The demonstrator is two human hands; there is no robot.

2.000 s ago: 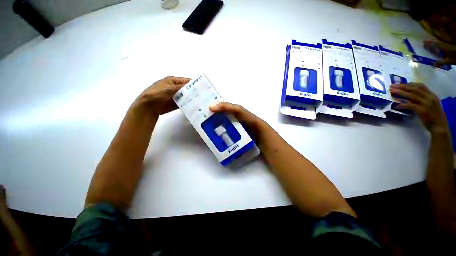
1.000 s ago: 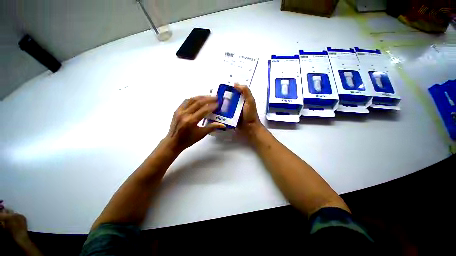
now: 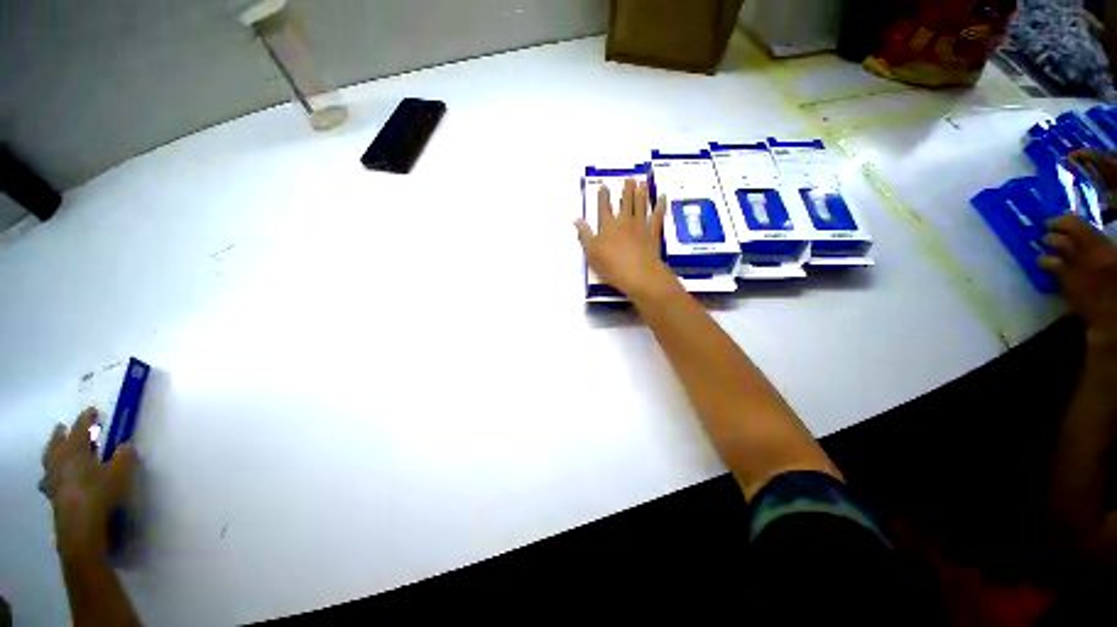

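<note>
My left hand is at the far left, its fingers and thumb around a white and blue retail box. The hand covers the box's lower part. My right hand lies palm down with spread fingers over the leftmost box of a row of several retail boxes. That box is mostly hidden under it. The other boxes, such as the one beside it, lie side by side with a white device on a blue panel and flaps sticking out at the near end.
A black phone and a clear stand with a round base are at the back. A black cylinder is back left, a brown carton back right. At far right, another person's hands are by blue pieces.
My hands have moved apart. The box between them is now at the far left in my left hand. My right hand has moved onto the row's leftmost box. The view has shifted.
</note>
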